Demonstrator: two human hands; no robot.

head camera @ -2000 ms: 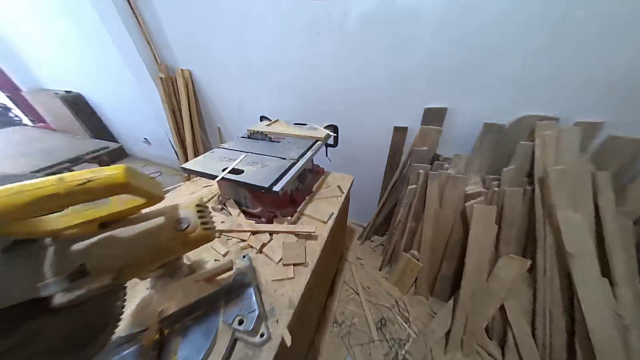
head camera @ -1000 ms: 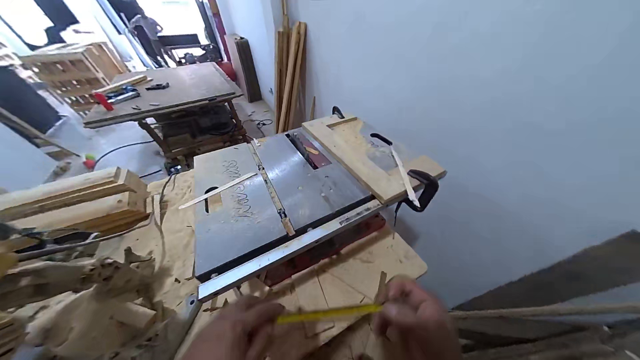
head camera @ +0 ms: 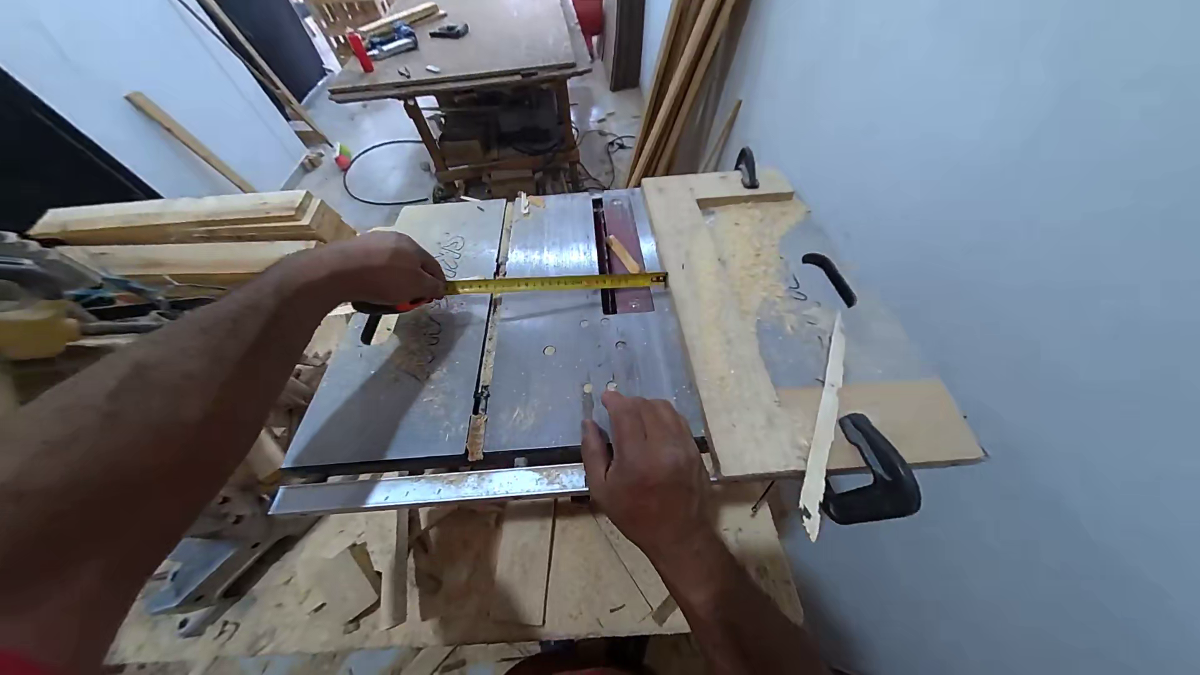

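Observation:
My left hand (head camera: 394, 272) is closed around a tape measure's case, over the left part of the table saw's metal top (head camera: 553, 403). From it the yellow tape blade (head camera: 553, 283) stretches right across the saw's slot and red insert (head camera: 626, 244), its hooked end against the edge of a wooden fence board (head camera: 698, 319). My right hand (head camera: 647, 459) rests at the saw's front edge, by the metal rail (head camera: 431, 487), with no tool visible in it; its fingers lie on the top. A black clamp (head camera: 877, 478) sits at the board's near right corner.
Stacked planks (head camera: 178, 225) lie to the left, near a partly seen yellow tool (head camera: 37, 333). A thin wood strip (head camera: 825, 422) lies over the board at right. Behind stands a workbench (head camera: 478, 47) with tools, and boards (head camera: 684, 84) lean on the wall. Offcuts and sawdust lie below the rail.
One second ago both hands held the short yellow tape in front of the saw. Now the tape spans the saw top, held by my left hand, and my right hand is off it. The view has turned.

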